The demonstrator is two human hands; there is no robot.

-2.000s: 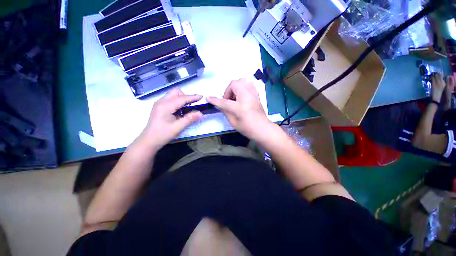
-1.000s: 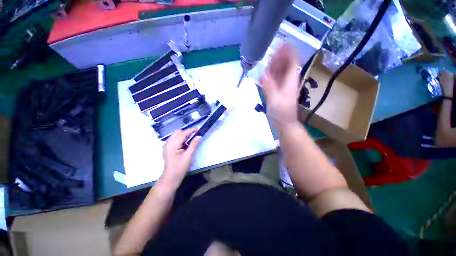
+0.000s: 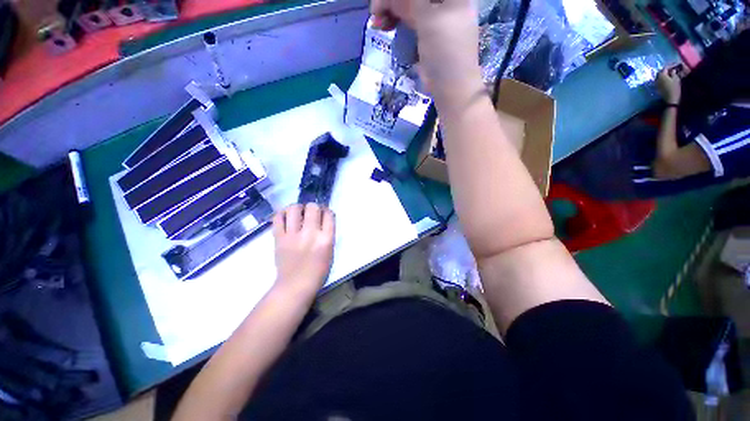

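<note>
My left hand (image 3: 305, 243) grips the near end of a black housing (image 3: 319, 169) that lies on the white sheet (image 3: 366, 215). Its far end points away from me. My right hand (image 3: 422, 11) is raised at the top edge, partly cut off. What it holds, if anything, cannot be made out. A row of black housings with silver edges (image 3: 182, 186) lies on the left of the sheet. The nearest one (image 3: 220, 234) shows its open inner side.
A white screw feeder (image 3: 386, 97) stands beyond the sheet. An open carton (image 3: 535, 110) is right of it, partly behind my right forearm. A marker pen (image 3: 79, 176) and black tray (image 3: 45, 288) are at left. A person's arm (image 3: 675, 131) is at far right.
The view has shifted. My left hand has laid the held housing on the sheet, turned over. My right hand has moved up and away to the top edge. The grey screwdriver body is no longer clearly visible.
</note>
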